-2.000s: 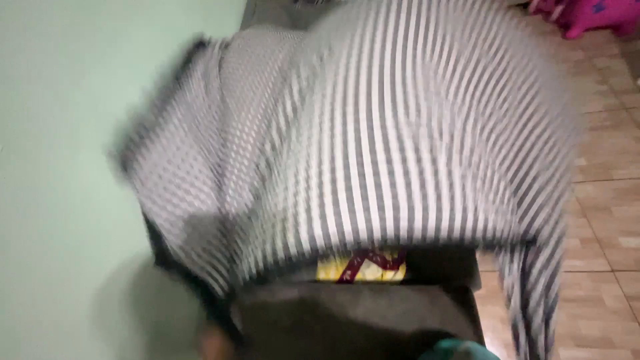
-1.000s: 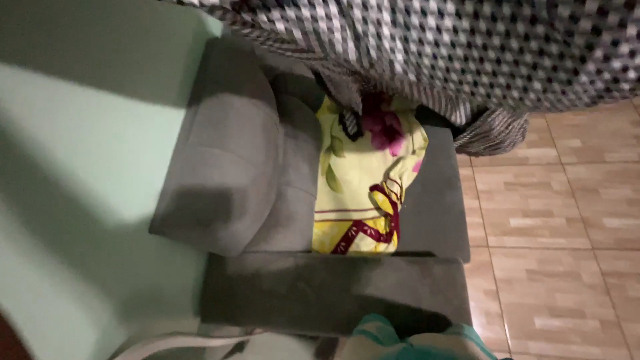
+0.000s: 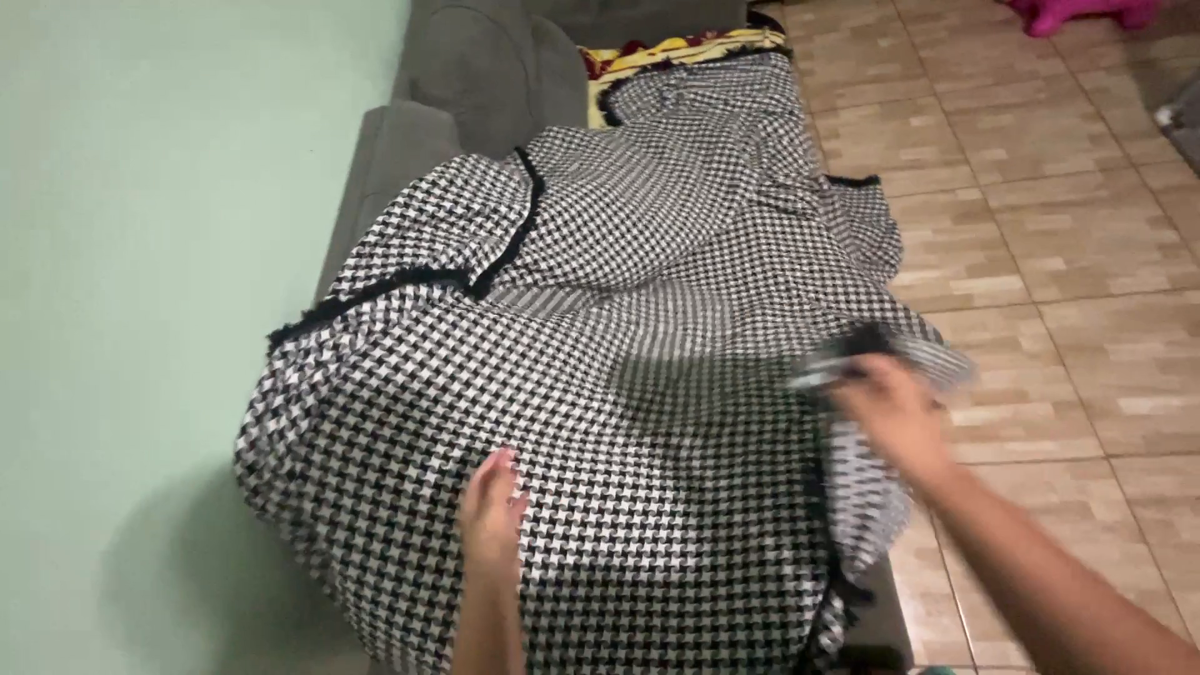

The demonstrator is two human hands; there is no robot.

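Observation:
A black-and-white houndstooth blanket (image 3: pixel 600 403) with a dark fringed edge lies spread over a grey sofa (image 3: pixel 478 70), wrinkled, with one corner folded over near the wall. My left hand (image 3: pixel 492 506) is at the lower middle, on or just above the cloth, its fingers near together; whether it grips any cloth cannot be told. At the blanket's right side my right hand (image 3: pixel 886 394), blurred, holds a bunched piece of its fringed edge. A yellow floral cloth (image 3: pixel 694 56) with dark red parts shows past the blanket's far end.
A pale green wall (image 3: pixel 178 234) runs along the left of the sofa. Tan tiled floor (image 3: pixel 1059 253) lies to the right. A bright pink object (image 3: pixel 1087 14) stands on the floor at the top right, and a grey item (image 3: pixel 1183 122) is at the right edge.
The houndstooth blanket, raised in the air before, now lies over the sofa and hides most of the yellow floral cloth. Both my hands have come into clear view.

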